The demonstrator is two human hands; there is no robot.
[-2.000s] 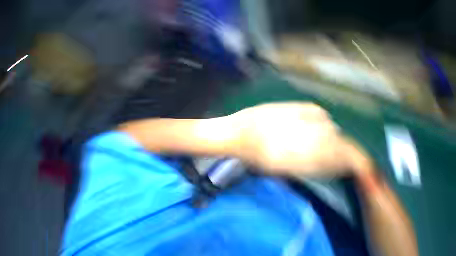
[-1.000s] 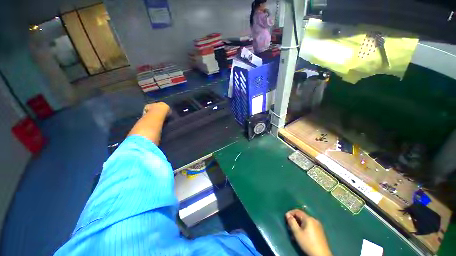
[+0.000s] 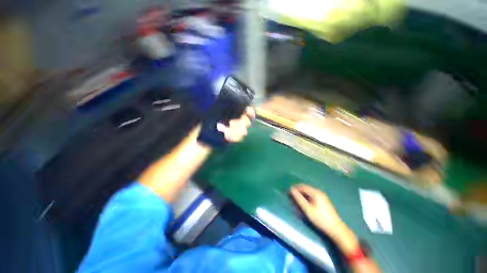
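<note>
The frame is blurred. My left hand (image 3: 237, 128) is stretched out beyond the near left part of the green bench and grips a phone (image 3: 235, 93), a dark rectangle with a lighter rim, raised in the air. Which face of the phone shows, I cannot tell. My right hand (image 3: 315, 205) rests on the green bench mat (image 3: 240, 170) with its fingers loosely curled; I see nothing in it. A red band is around the right wrist. A white paper slip (image 3: 375, 211) lies on the mat to the right of my right hand.
Blurred shallow screw trays (image 3: 315, 152) line the bench's back edge, before a raised wooden shelf (image 3: 342, 130). A pale post (image 3: 253, 53) stands behind the phone. Wide dark trays (image 3: 117, 133) are at the left. A white and blue box (image 3: 195, 216) is below the bench's left edge.
My left hand has come from the dark trays at the left to the bench side and now holds a phone. The view has swung. My right hand still rests on the mat.
</note>
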